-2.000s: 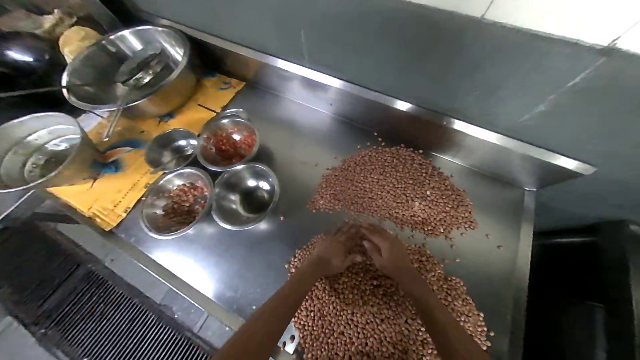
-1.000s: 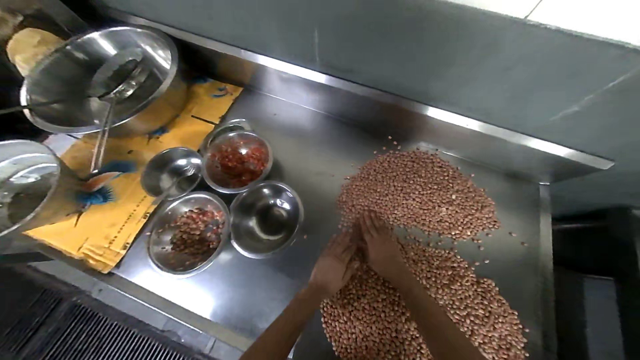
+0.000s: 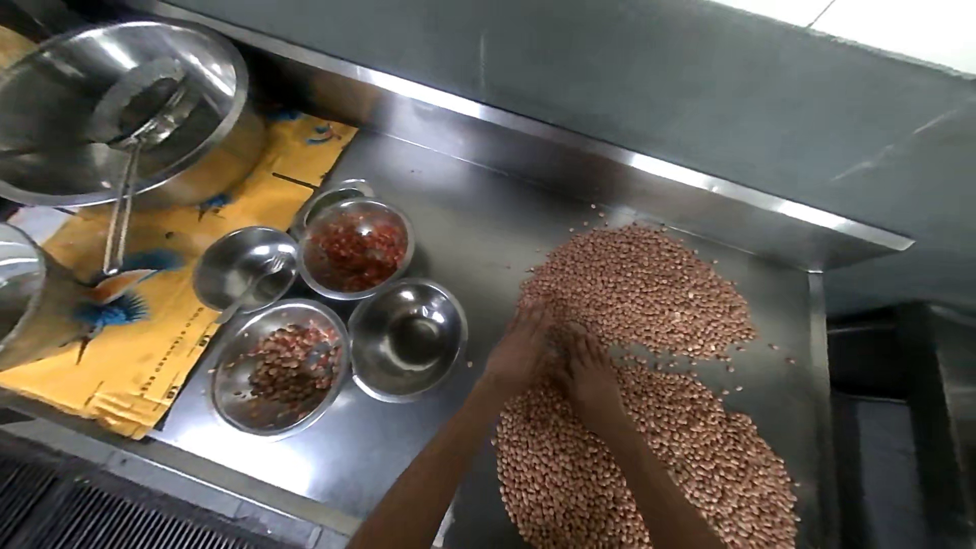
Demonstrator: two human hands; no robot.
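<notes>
Two heaps of reddish-brown peanuts lie on a stainless steel counter: a far heap (image 3: 640, 290) and a larger near heap (image 3: 686, 465). My left hand (image 3: 522, 351) rests at the left edge where the heaps meet, fingers pointing away from me. Close beside it, my right hand (image 3: 587, 374) touches the peanuts, its palm turned down. Some peanuts lie between the two hands; whether either hand grips any is hidden. Left of my hands stand an empty steel bowl (image 3: 408, 339), a bowl of red pieces (image 3: 357, 248) and a bowl with some peanuts and skins (image 3: 278, 370).
A small steel bowl with a spoon (image 3: 245, 271) stands on a yellow printed sheet (image 3: 179, 335). A large steel basin (image 3: 236, 99) holds a skimmer at the upper left. A raised metal ledge (image 3: 633, 164) runs along the wall. Floor grating (image 3: 99, 511) shows lower left.
My hands have moved from the near heap toward the left edge of the far heap. Both stay close together on the peanuts. The view has shifted left.
</notes>
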